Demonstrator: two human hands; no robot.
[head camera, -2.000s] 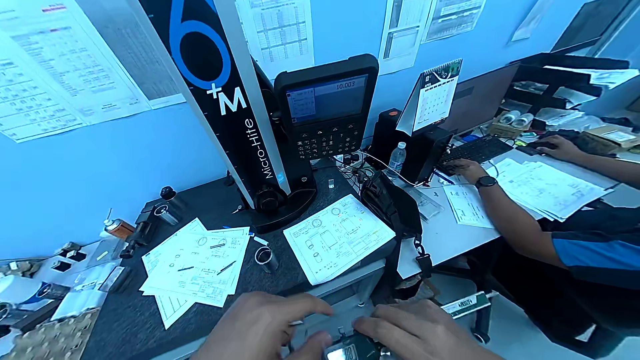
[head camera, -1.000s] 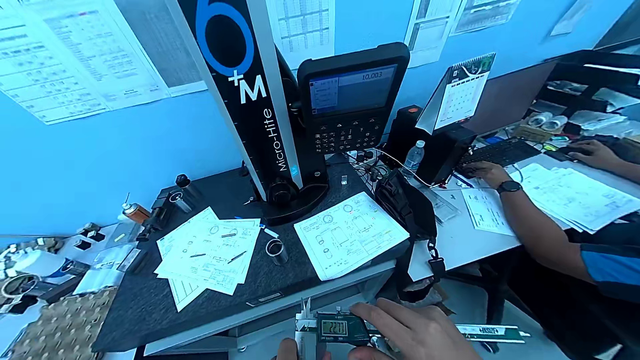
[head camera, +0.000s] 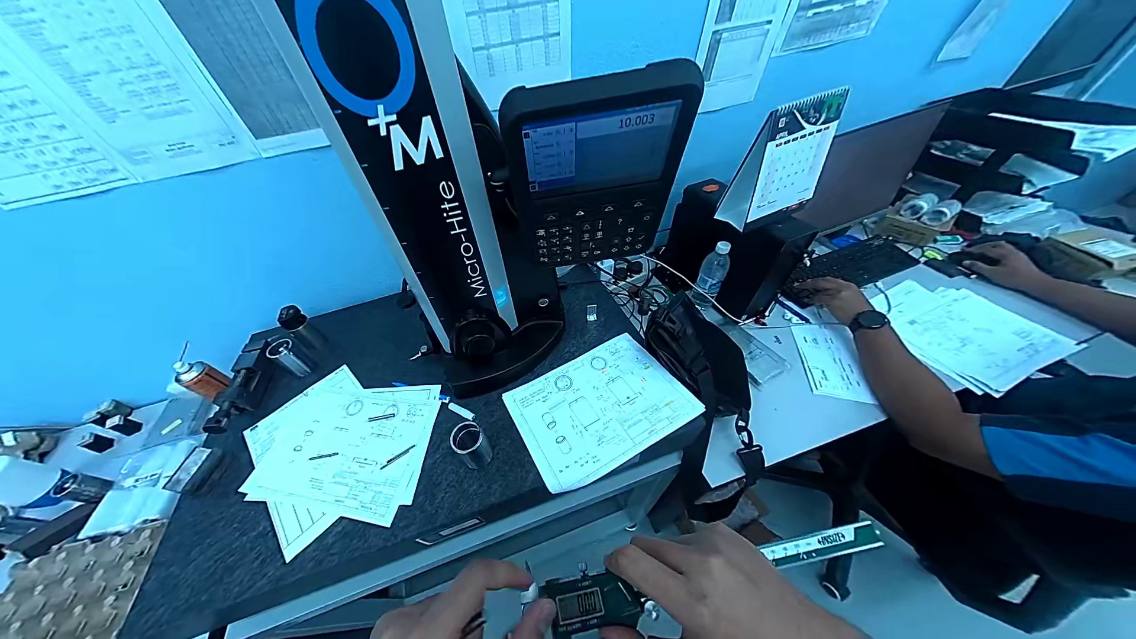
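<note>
A digital caliper (head camera: 593, 605) is held low in front of me, before the edge of the granite surface plate. My right hand (head camera: 714, 581) grips its slider and display housing, and the beam sticks out to the right. My left hand (head camera: 470, 603) holds the jaw end between thumb and fingers; the jaws are mostly hidden. On the plate stand a metal cylindrical sleeve (head camera: 471, 444) and, beside it, a technical drawing (head camera: 603, 410). More drawing sheets (head camera: 346, 453) lie to the left with small thin pins on them.
A Micro-Hite height gauge (head camera: 461, 231) with a display panel (head camera: 603, 151) stands at the plate's back. A black bag (head camera: 701, 364) hangs by the plate's right edge. At the right desk, a person's arm (head camera: 914, 390) reaches to a keyboard (head camera: 852, 266). An orange spray can (head camera: 202, 379) stands left.
My left hand has come up onto the jaw end of the caliper, whose display reading has changed to about zero. My right hand keeps its grip on the caliper.
</note>
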